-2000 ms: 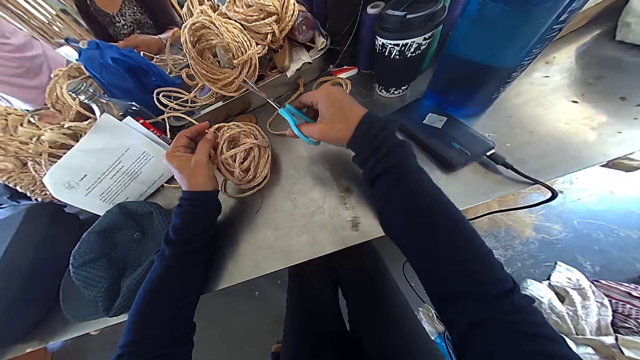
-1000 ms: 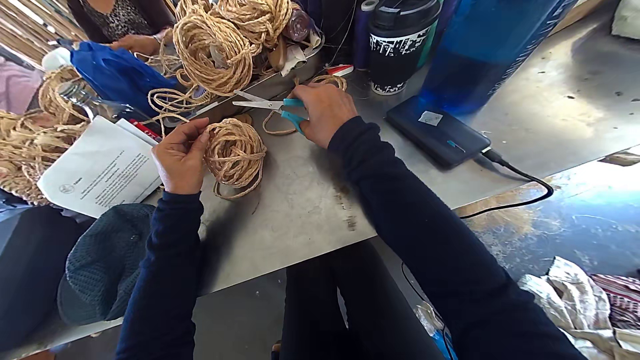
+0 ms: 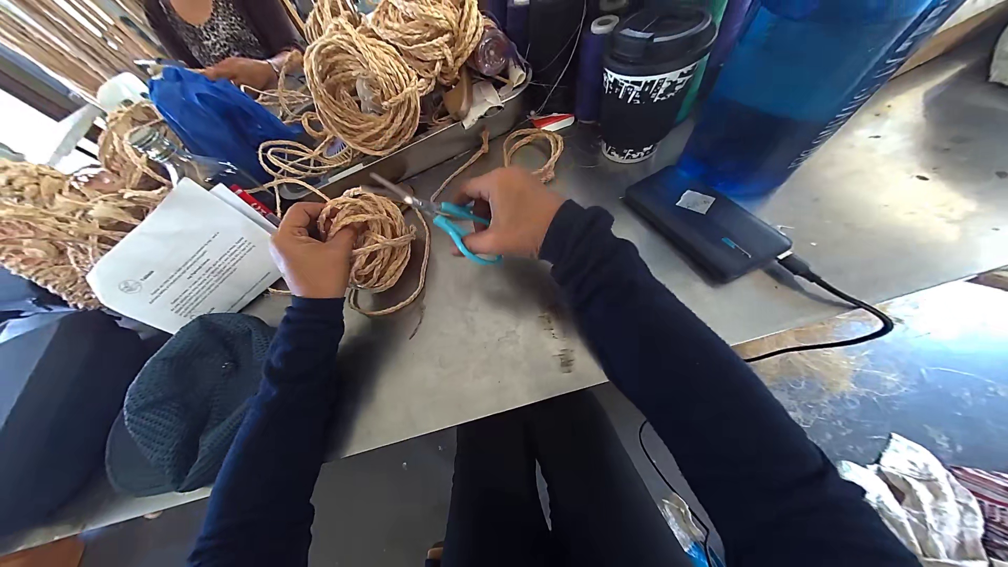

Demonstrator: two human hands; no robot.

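My left hand (image 3: 315,256) grips the left side of a small coil of natural-fibre rope (image 3: 382,252), with the thumb laid over its strands. My right hand (image 3: 508,213) holds scissors with turquoise handles (image 3: 472,252), just right of the coil. The metal blades point up and left above the coil's upper right edge; whether they are open or closed is hard to tell. A loose strand runs from the coil around its right side. A short loop of rope (image 3: 535,150) lies on the metal table behind my right hand.
Larger rope coils (image 3: 362,87) fill a tray at the back, near a blue plastic bag (image 3: 209,118). Printed papers (image 3: 189,260) and a dark cap (image 3: 197,402) lie left. A lidded cup (image 3: 654,87), blue bottle (image 3: 795,87) and corded black device (image 3: 709,220) are right. Another person sits behind.
The scissors, spread open one second ago, have turned and their blades now reach closer to the coil. My left hand's fingers have moved further onto the coil.
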